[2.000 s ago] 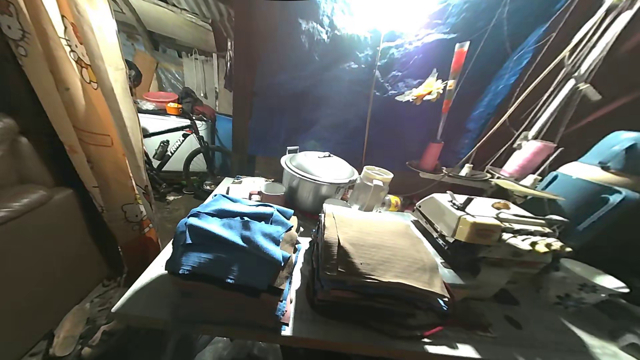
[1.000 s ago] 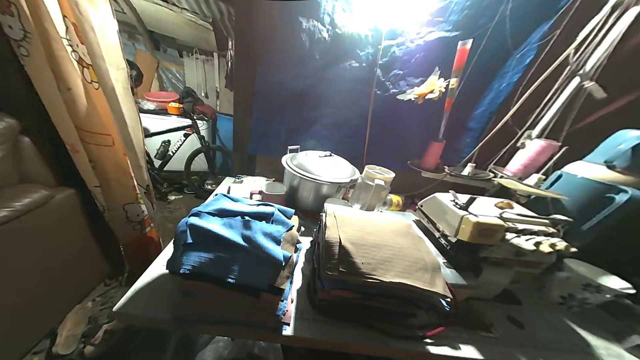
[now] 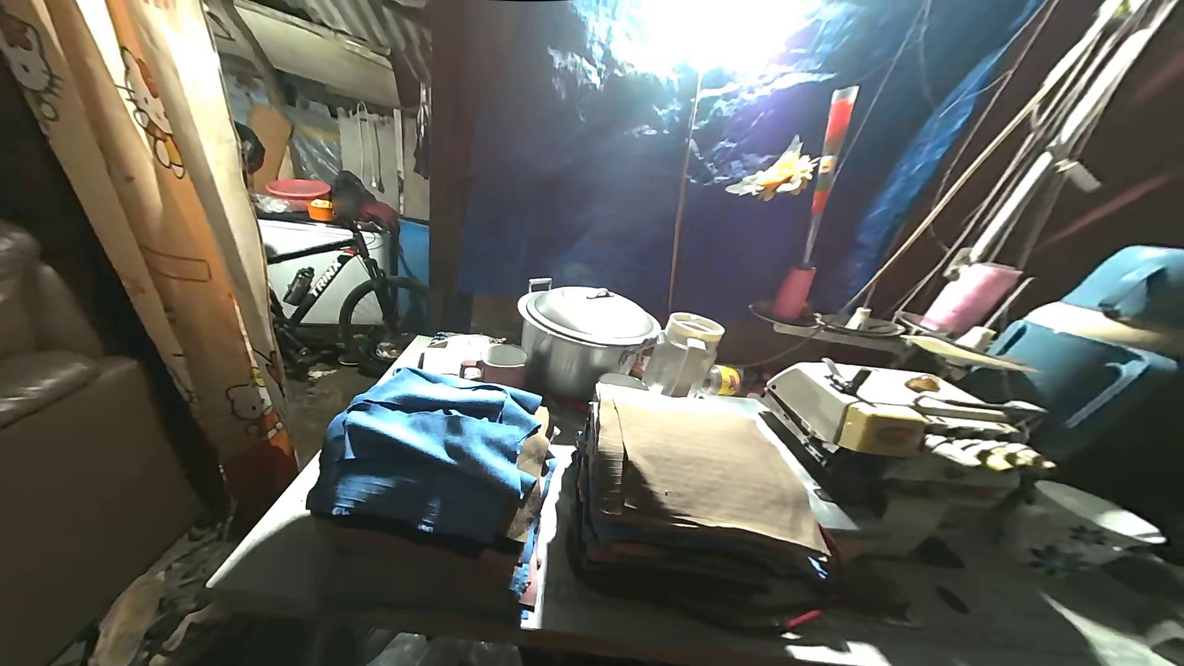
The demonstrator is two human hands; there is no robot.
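Neither of my hands shows in the head view. A pile of folded blue cloth (image 3: 435, 444) lies on the left part of the table (image 3: 268, 546), over darker and brown pieces. To its right sits a stack of cut fabric with a brown ribbed piece (image 3: 708, 462) on top and dark and blue layers beneath. An overlock sewing machine (image 3: 879, 412) stands right of the stack, with pink thread cones (image 3: 973, 296) on the stand behind it.
Behind the piles are a lidded aluminium pot (image 3: 587, 347), a mug (image 3: 502, 365) and a clear plastic pitcher (image 3: 683, 356). A blue water jug (image 3: 1082, 361) stands at the right. A patterned curtain (image 3: 176, 231), a brown sofa (image 3: 83, 444) and a bicycle (image 3: 342, 287) are at the left.
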